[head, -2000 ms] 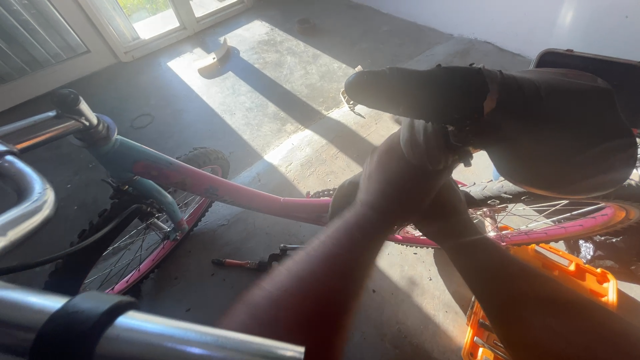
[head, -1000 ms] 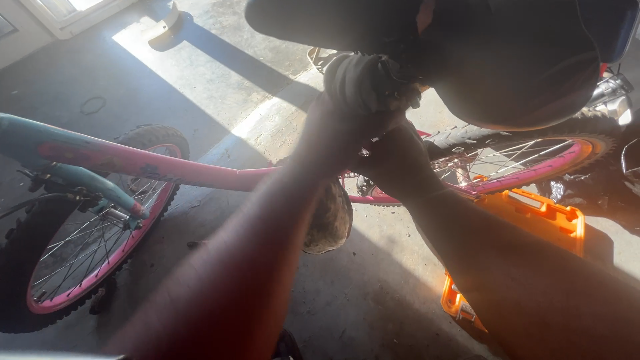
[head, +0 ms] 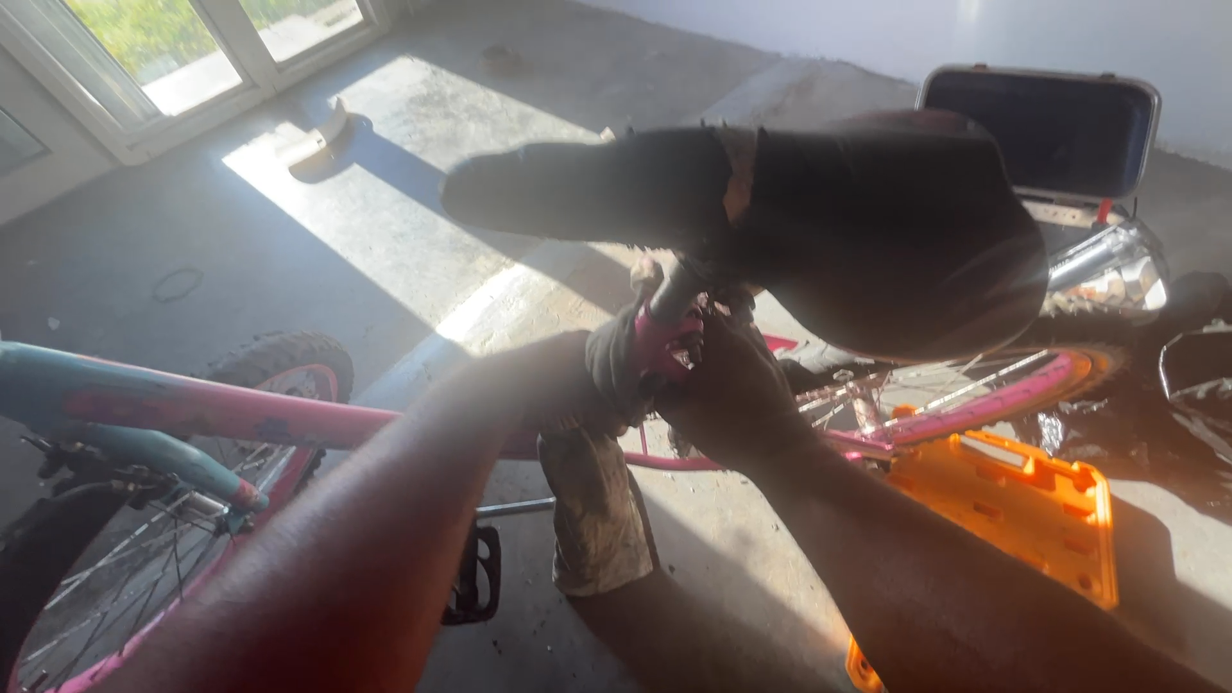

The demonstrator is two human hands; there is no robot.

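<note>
A bicycle with a pink and teal frame (head: 231,404) spans the view, its black saddle (head: 866,212) raised close to the camera. Below the saddle, my left hand (head: 616,371) is wrapped in a dark grey cloth or partial glove and is closed round the pink top of the seat tube, where the seatpost (head: 677,289) enters. My right hand (head: 731,385) lies against the other side of that joint, its fingers mostly hidden; whether it grips the clamp cannot be told. A black pedal (head: 476,575) shows below my left forearm.
An orange plastic case part (head: 1011,510) lies on the floor at the right, near the pink-rimmed rear wheel (head: 1001,399). Behind the saddle stands a dark panel in a light frame (head: 1044,130). A curved pale object (head: 318,140) lies near the glazed door (head: 164,58).
The pink seat tube top and seatpost, covered one second ago, now show between my hands. The saddle appears lower in the view, and the view itself has shifted.
</note>
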